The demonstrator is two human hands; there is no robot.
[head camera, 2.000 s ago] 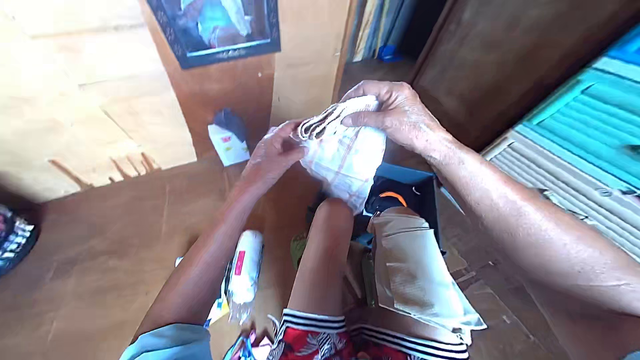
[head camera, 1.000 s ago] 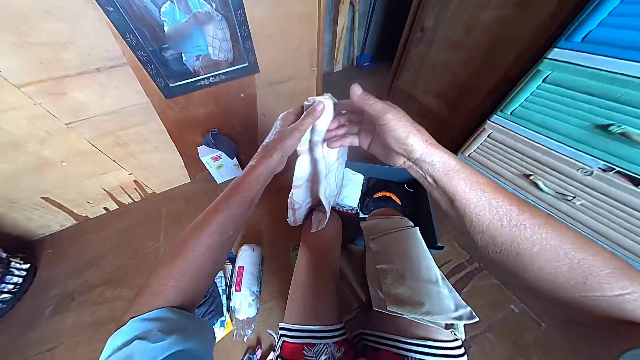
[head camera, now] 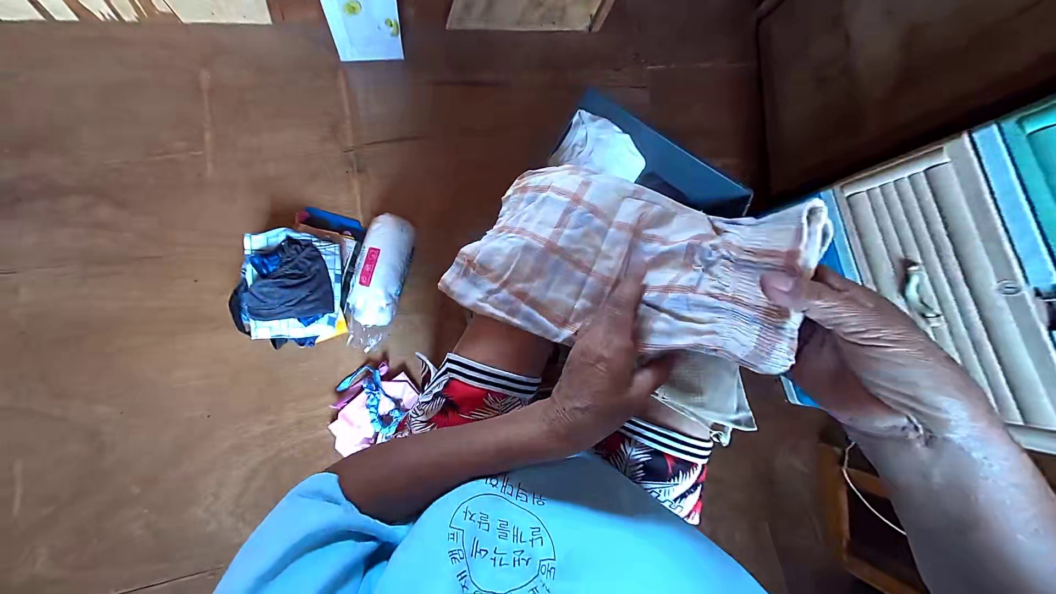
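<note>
A folded white plaid garment (head camera: 569, 239) with reddish-brown lines and a gathered elastic band lies across my lap, held up in front of me. My right hand (head camera: 858, 346) grips its elastic end, thumb on top. My left hand (head camera: 606, 359) lies against the near side of the cloth, fingers partly hidden by or along it. Beige folded cloth (head camera: 701, 392) rests on my right thigh, under the garment. Beyond the garment, a white cloth (head camera: 598, 144) sits in a dark blue open box (head camera: 689, 157), whose inside is mostly hidden.
On the wooden floor at left are a folded pile of clothes (head camera: 289, 285), a plastic-wrapped white roll (head camera: 386, 264) and a pink and blue bundle (head camera: 371, 412). A drawer unit (head camera: 932, 247) stands at right. A white packet (head camera: 363, 29) is at the top.
The plaid garment, bunched upright between my hands before, now lies sideways and more spread out, its elastic end to the right. The view has tilted down strongly.
</note>
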